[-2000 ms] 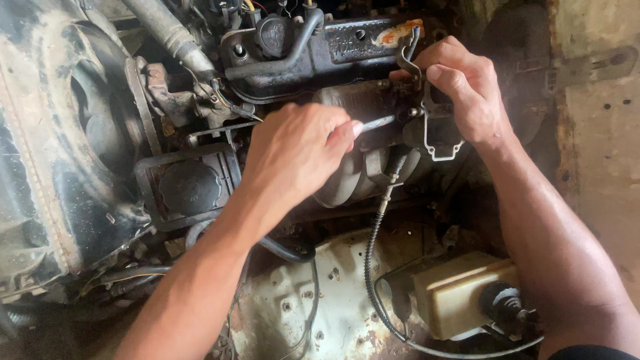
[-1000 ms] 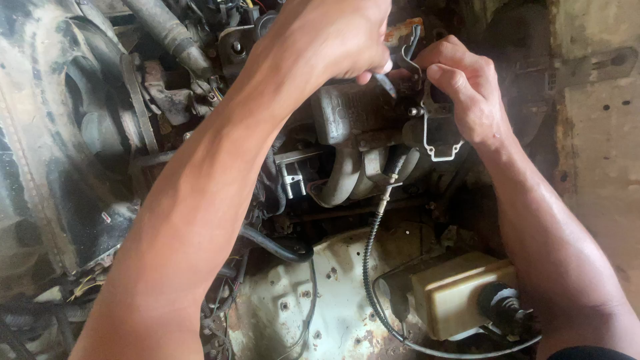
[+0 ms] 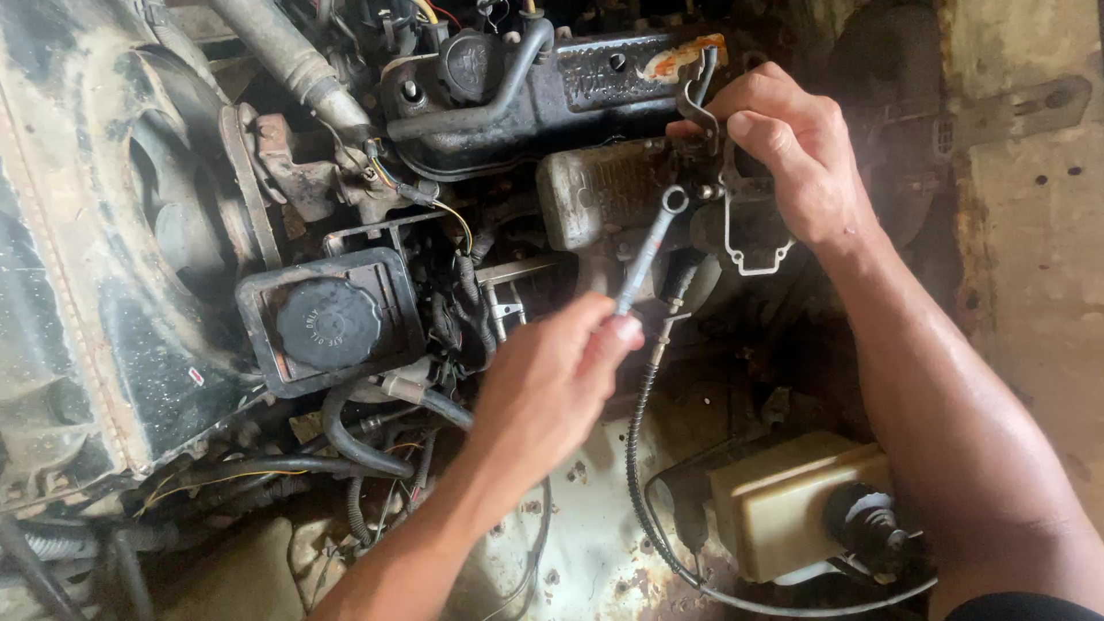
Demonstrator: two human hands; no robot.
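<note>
My left hand [image 3: 561, 371] grips a metal wrench [image 3: 649, 250] by its lower part. The wrench's ring end points up and stands close to a small bolt [image 3: 711, 191] beside the engine; whether they touch is unclear. My right hand [image 3: 793, 155] has its thumb and bent fingers at a curved metal bracket [image 3: 700, 112] and the top of a thin metal gasket [image 3: 731, 233]. Its fingertips are partly hidden, so what it pinches is not plain. The black valve cover [image 3: 535, 103] lies above and left of the right hand, with a ribbed metal housing [image 3: 586, 194] below it.
A black reservoir cap [image 3: 328, 323] and the radiator fan shroud [image 3: 112, 259] are at the left. A sheathed cable [image 3: 636, 457] curves down past a yellowed plastic fluid reservoir [image 3: 785, 509]. Hoses [image 3: 354, 440] and wires run low at the left, and a rusty body panel [image 3: 1026, 302] borders the right.
My left hand, up over the valve cover a second ago, has come down and toward me with the wrench, whose ring end now shows. My right hand has stayed in place.
</note>
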